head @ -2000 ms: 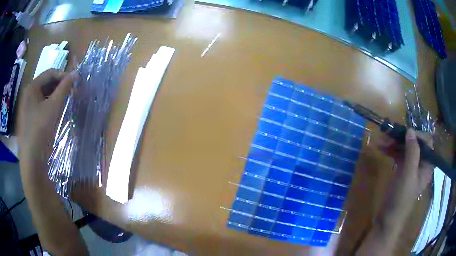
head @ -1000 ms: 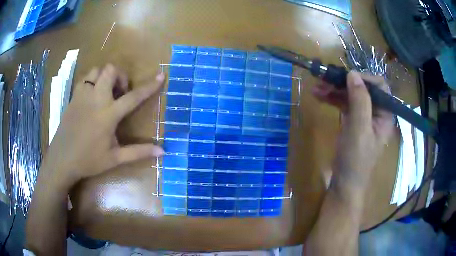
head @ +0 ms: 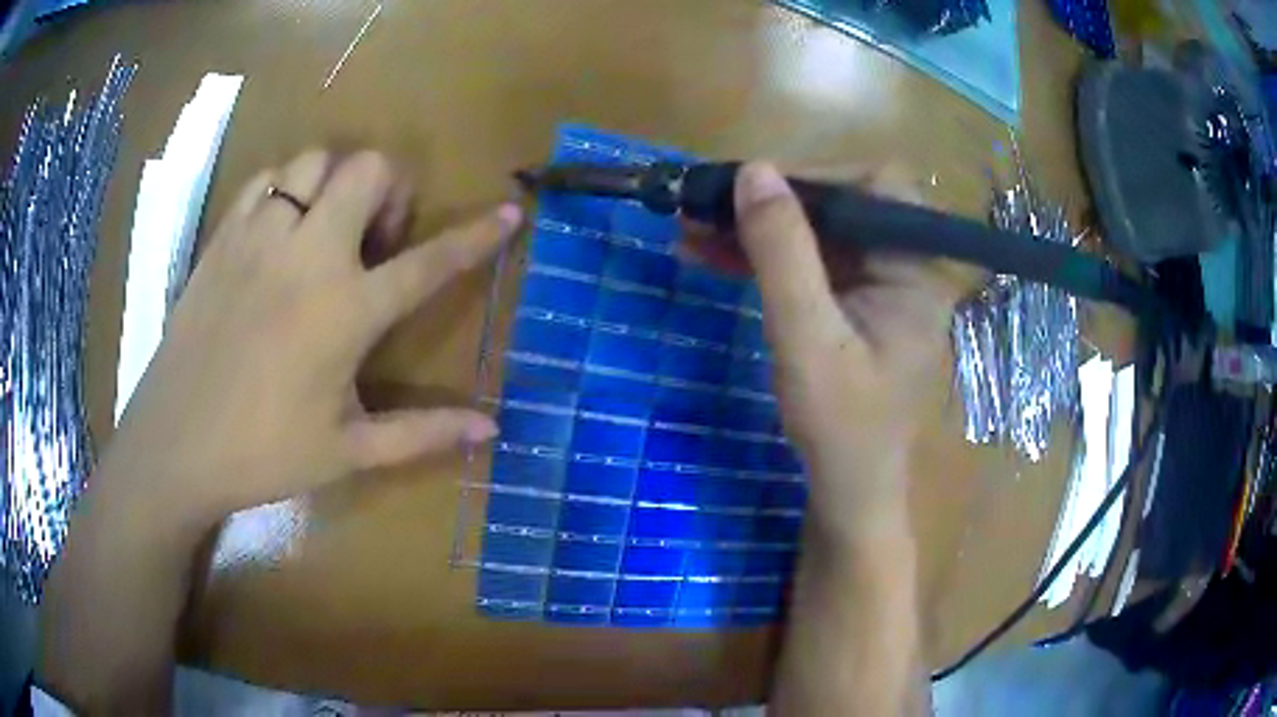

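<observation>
A blue solar cell string (head: 602,420) lies on the brown tabletop in front of me, partly covered by my right hand and forearm. My right hand (head: 826,294) grips the black soldering iron (head: 910,231). Its tip is at the string's upper left edge. My left hand (head: 336,322) lies left of the string, fingers apart, with index finger and thumb tips at the left edge. A thin bus ribbon (head: 490,336) runs along that edge by these fingertips. I cannot tell whether the iron's tip touches it.
Cut ribbon pieces (head: 56,322) and white strips (head: 175,238) lie at left. More ribbon pieces (head: 1022,336) and white strips (head: 1092,476) lie at right. A grey round pot (head: 1155,161) and a glass sheet (head: 980,70) are at upper right. A black cord curves at lower right.
My left hand has come from the ribbon pile at left to the string's left edge. My right hand has moved the iron leftward from the upper right to the upper left edge.
</observation>
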